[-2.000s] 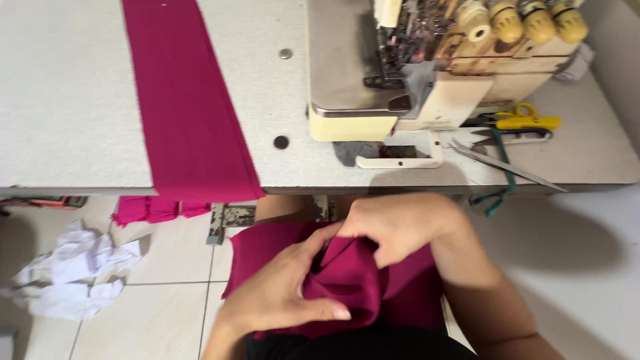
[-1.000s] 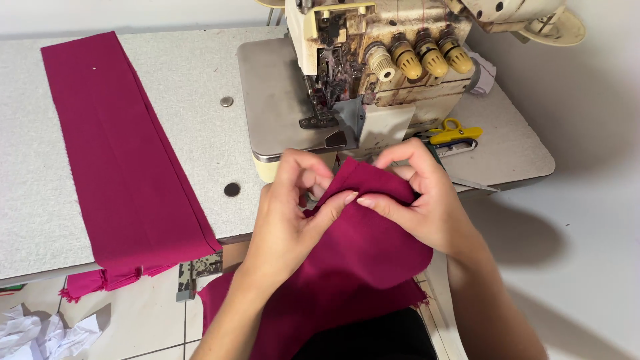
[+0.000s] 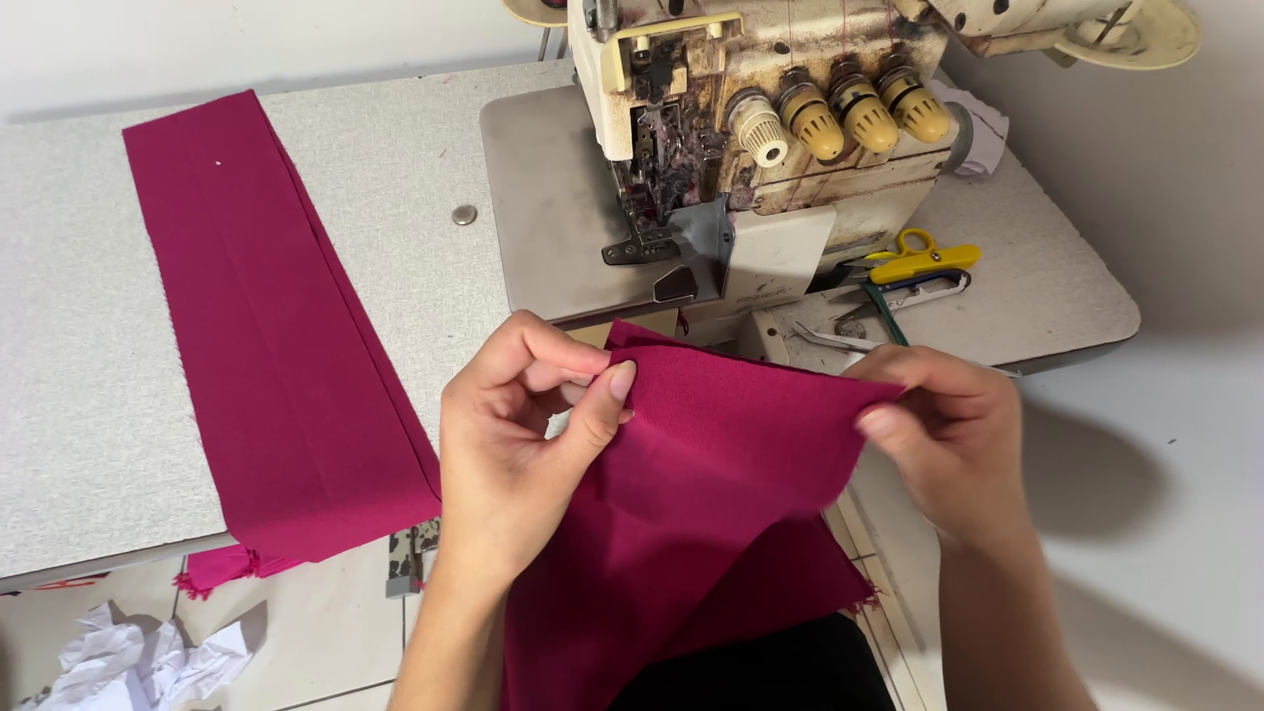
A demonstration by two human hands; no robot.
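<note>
A magenta fabric piece (image 3: 731, 434) is stretched between my two hands, in front of the serger's front edge. My left hand (image 3: 533, 425) pinches its upper left corner between thumb and index finger. The upper right corner is gripped by the thumb and fingers of my right hand (image 3: 938, 425); some of those fingertips are behind the cloth. The lower part of the fabric hangs over my lap, with a frayed edge at the right. Just beyond the cloth stands the serger (image 3: 780, 118), its presser foot (image 3: 642, 247) bare of fabric.
Folded magenta strips (image 3: 276, 316) lie on the table (image 3: 395, 148) and hang over its front edge. Yellow thread snips (image 3: 925, 262) and metal tweezers (image 3: 834, 339) lie right of the serger. A metal disc (image 3: 464, 214) is on the table. Crumpled white paper (image 3: 148, 657) lies on the floor.
Two seconds ago my hands were bunched over the fabric at my lap; they have since come up to the serger's front. Since one second ago they have moved apart, drawing the top edge out. The view has shifted.
</note>
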